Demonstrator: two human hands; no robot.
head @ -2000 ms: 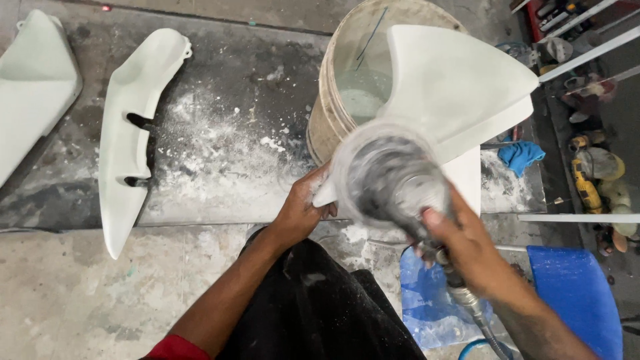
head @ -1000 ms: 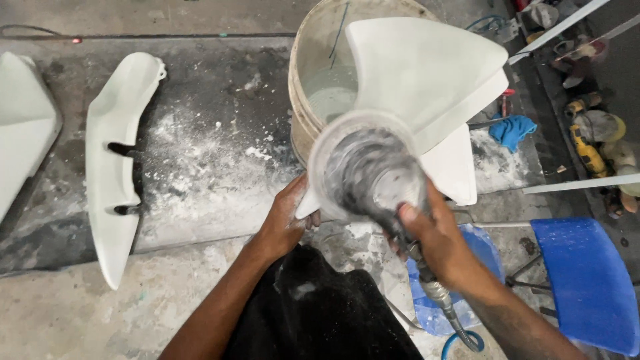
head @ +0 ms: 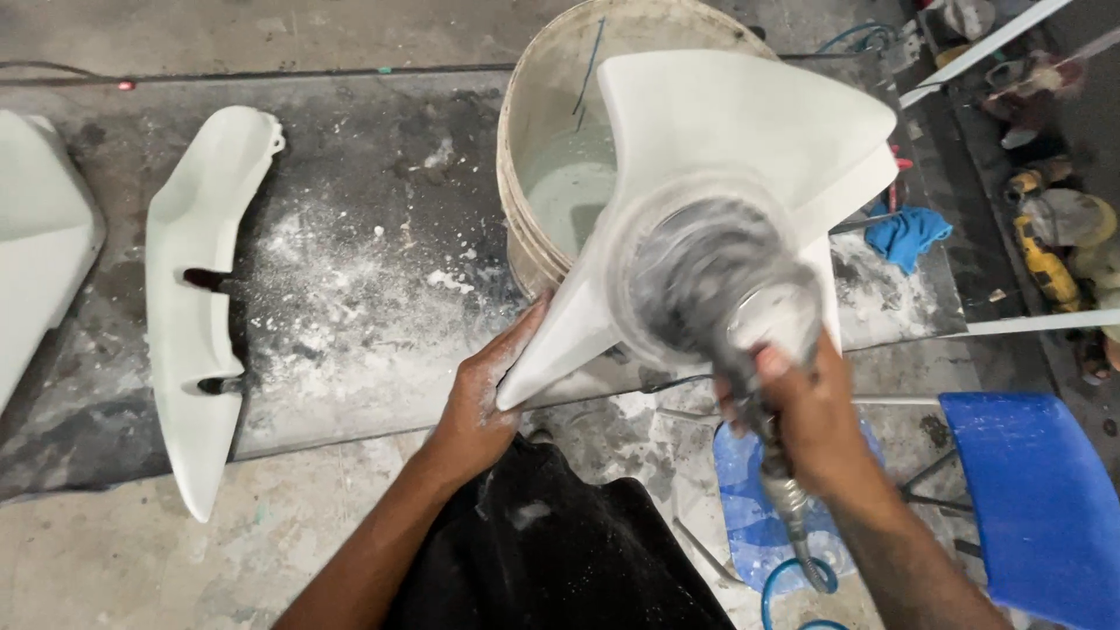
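My right hand (head: 805, 402) grips an air-powered orbital sander (head: 731, 289) whose blurred round pad lies over a white molded panel (head: 744, 114). A hose runs down from the sander's handle. My left hand (head: 490, 385) holds the panel by its narrow pointed end, at the lower left. Behind the panel stands a round plastic bucket (head: 516, 219) with cloudy liquid inside, partly covered by the panel. Part of another white piece (head: 827, 289) shows below the panel's right side.
A long white panel with two slots (head: 188, 332) and a larger white panel (head: 39, 254) lie left on the dusty dark bench (head: 350, 367). At right are a blue cloth (head: 910, 234), a blue chair (head: 1024, 499) and a yellow power tool (head: 1046, 262).
The panel's narrow end, mostly covered by the sander before, now shows between my left hand and the pad. My right hand has kept its grip on the sander.
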